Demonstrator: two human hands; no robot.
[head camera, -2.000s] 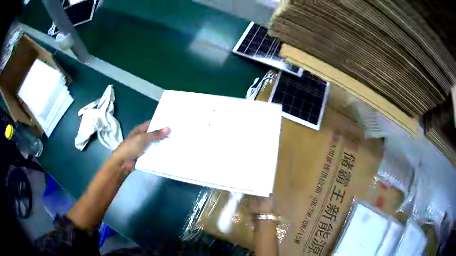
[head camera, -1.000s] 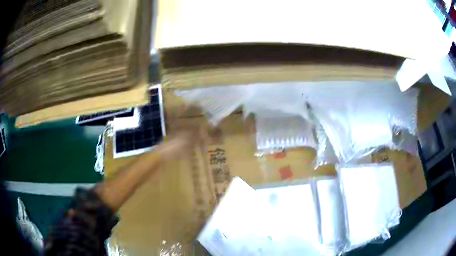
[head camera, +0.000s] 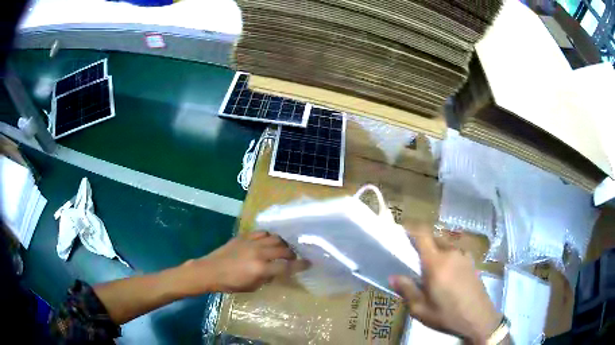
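Note:
A white-faced solar panel (head camera: 350, 232) is tilted over the flattened carton, with a loop of white cable (head camera: 373, 195) at its upper edge. A clear bubble bag (head camera: 324, 275) is around or against its left part; how far the panel is inside is hard to tell. My left hand (head camera: 259, 259) has its fingers closed on the bag's left side. My right hand (head camera: 452, 279), slightly blurred, grips the panel's right end, its thumb on the near edge.
Gridded solar panels (head camera: 310, 145) lie behind, beside a coiled cable (head camera: 249, 162). More panels (head camera: 84, 104) lie far left. A white cloth (head camera: 84, 226) and paper sheets (head camera: 20, 199) are left. A tall cardboard stack (head camera: 357, 54) stands behind. Empty bags (head camera: 539, 219) and packed panels (head camera: 526, 306) lie right.
A second ago my left arm reached across the flattened carton and my right hand was not visible. Now both hands are on the white-faced panel and bag. The view has swung back left.

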